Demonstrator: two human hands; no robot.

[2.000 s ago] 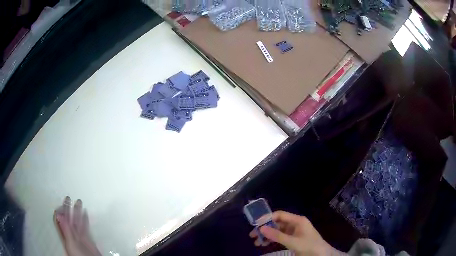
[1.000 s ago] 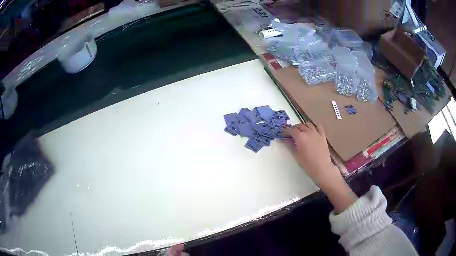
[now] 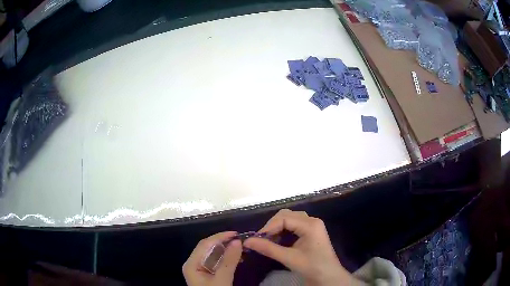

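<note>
My left hand [image 3: 209, 260] is below the table's front edge and holds a small clear plastic case [image 3: 213, 257] with its lid standing open. My right hand [image 3: 302, 243] meets it there, thumb and fingers pinched on a small dark purple-blue piece [image 3: 251, 236] at the case. The fingers hide most of the piece and the case's lower half. A heap of purple-blue squares [image 3: 330, 81] lies at the right of the white surface [image 3: 196, 123]. One plain square [image 3: 369, 124] lies apart, below the heap.
Brown cardboard [image 3: 402, 72] at right bears a white strip [image 3: 416, 82], a small dark piece [image 3: 431, 86] and zip bags of small parts [image 3: 436, 47]. A dark clear bag [image 3: 36, 120] lies at the left end. Filled cases [image 3: 439, 251] are massed low at right.
My right hand has come from the heap down to my left hand, which has come into view with the case. One square now lies apart from the heap. The view has shifted.
</note>
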